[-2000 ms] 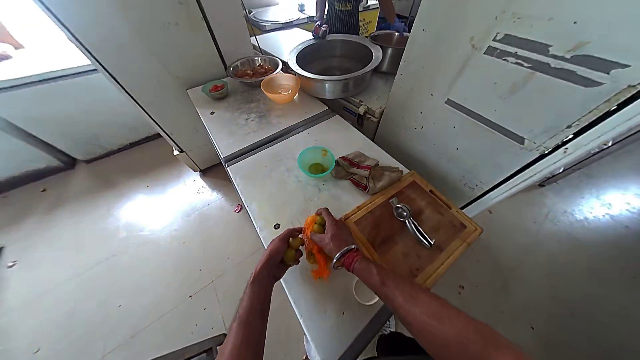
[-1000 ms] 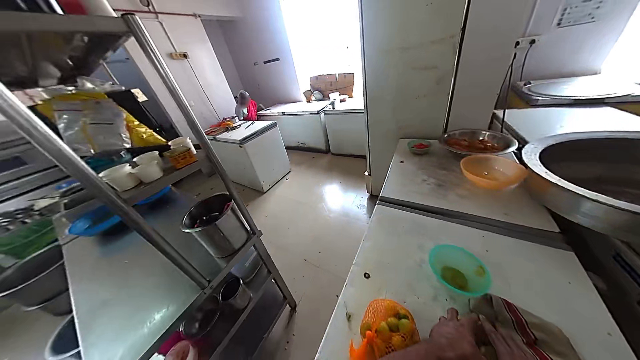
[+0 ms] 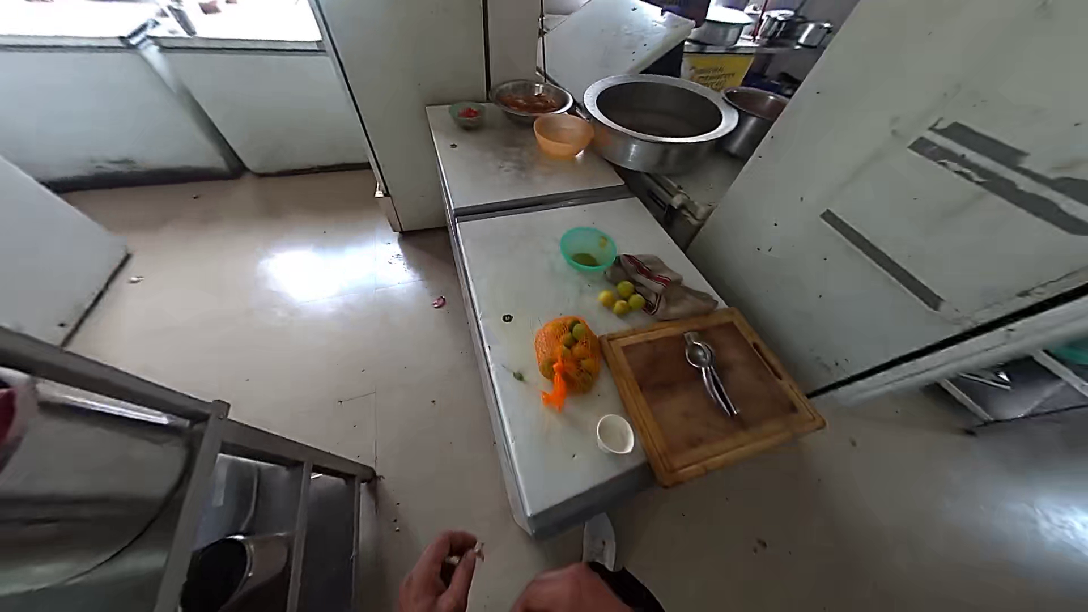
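At the bottom edge, below the table's near end, my left hand [image 3: 440, 573] pinches a small pale thing between thumb and fingertips; what it is cannot be told. My right hand [image 3: 571, 590] is to its right, blurred and cut off by the frame, its fingers hidden. An orange net bag of limes [image 3: 568, 355] lies on the white table top [image 3: 518, 280]. Several loose yellow-green limes [image 3: 622, 299] lie against a folded cloth [image 3: 665, 289], near a green plastic bowl [image 3: 588, 249]. A metal citrus squeezer [image 3: 711, 374] rests on a wooden cutting board [image 3: 646, 408], beside a small white cup [image 3: 614, 434].
Farther back stand an orange bowl [image 3: 563, 136], a steel bowl of food [image 3: 531, 100] and a large metal pot [image 3: 659, 123]. A metal rack [image 3: 289, 449] is at the lower left. A pale shape [image 3: 599, 541], perhaps a shoe, shows below the table's near end.
Two seconds ago my hands held limes and the orange net over the table. Now the bag lies there, loose limes are by the cloth, and both hands are lower, off the table.
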